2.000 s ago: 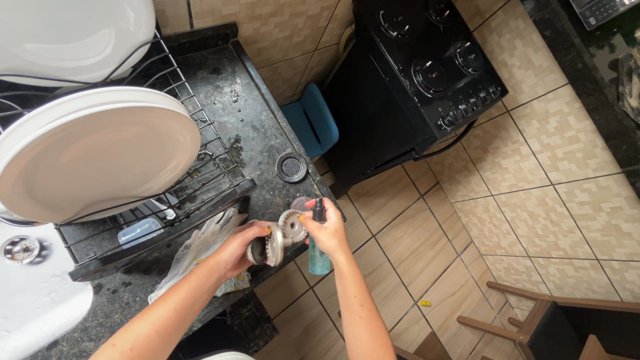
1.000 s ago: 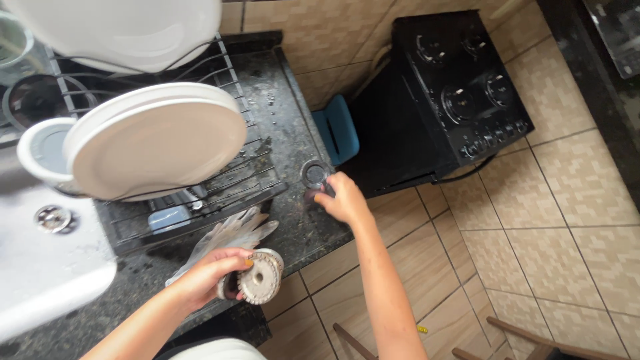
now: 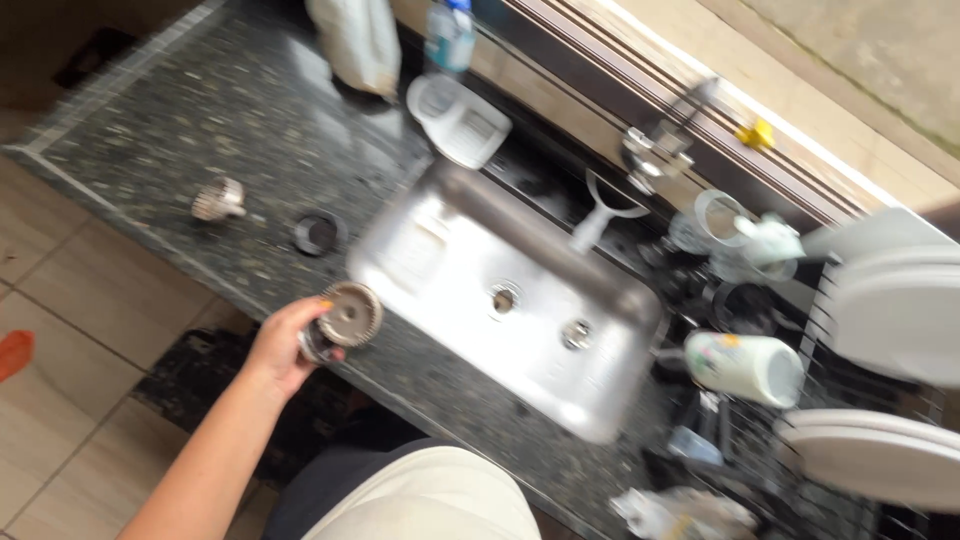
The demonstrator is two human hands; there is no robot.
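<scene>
My left hand grips a round, toothed-edged metal burner part, with a darker round part beneath it, over the counter's front edge. A dark ring-shaped part lies on the granite left of the sink. Farther left rests a light metal burner piece with a ridged rim and a short stem. The steel sink holds a drain fitting and a small round metal strainer. My right hand is out of view. Motion blur hides fine detail.
A dish rack at the right holds white plates and a pale patterned mug. Behind the sink stand a faucet, a white soap tray and a bottle. A crumpled plastic bag lies at the lower right.
The view has swung left from the stove to the sink. My left hand still holds the toothed burner part. My right hand, earlier at a dark ring on the counter, has left the view.
</scene>
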